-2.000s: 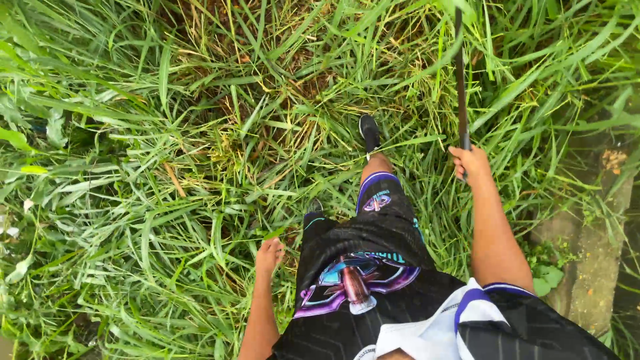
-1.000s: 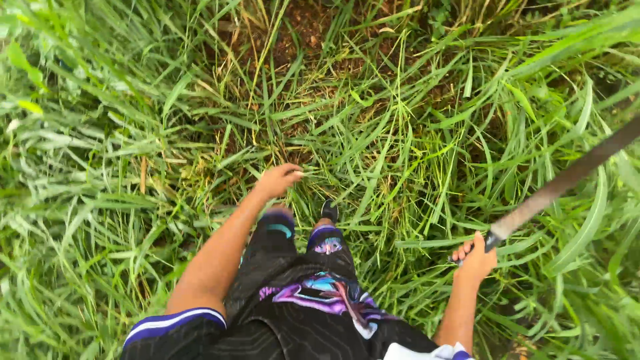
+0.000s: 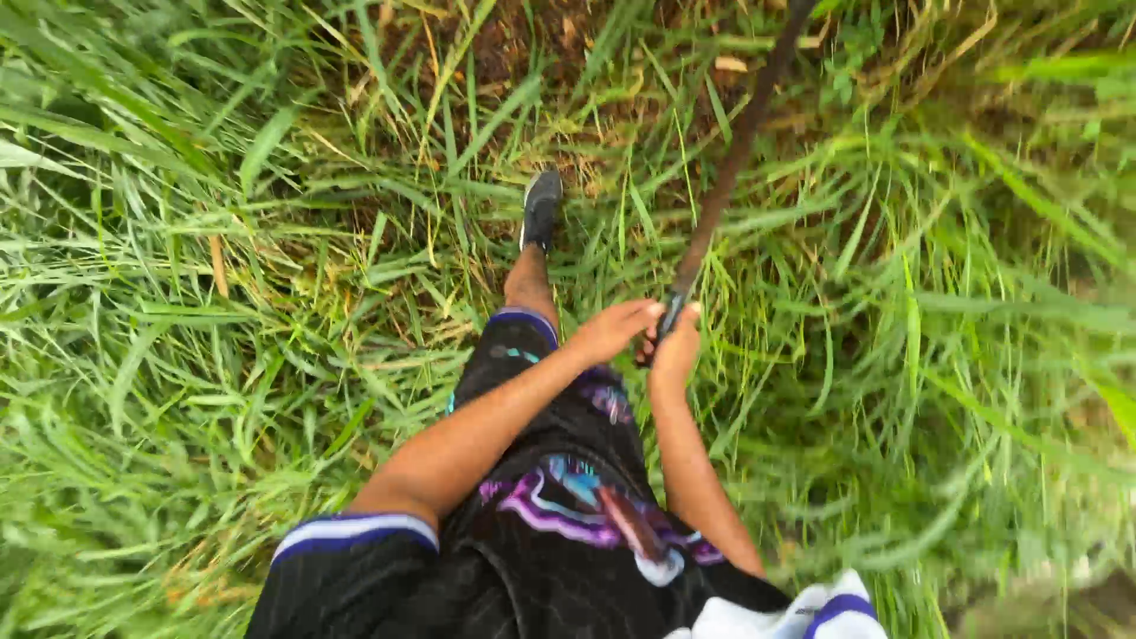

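Observation:
A machete (image 3: 729, 169) with a long dark, brownish blade and a black handle points up and slightly right over the grass. My right hand (image 3: 676, 342) is closed around its handle. My left hand (image 3: 619, 327) reaches across my body, its fingertips at the handle beside my right hand; whether they grip it is not plain. Long green grass (image 3: 781, 346) surrounds both hands, some of it lying flat and some standing.
My foot in a dark shoe (image 3: 541, 209) stands on flattened grass ahead of me. Brown soil and dry stalks (image 3: 568, 40) show at the top. Tall blades (image 3: 1047, 319) rise at the right. A greyish patch (image 3: 1029, 608) lies at the lower right.
My left hand has moved right to the machete's handle. My right hand has come inward, and the blade has swung from pointing right to pointing upward.

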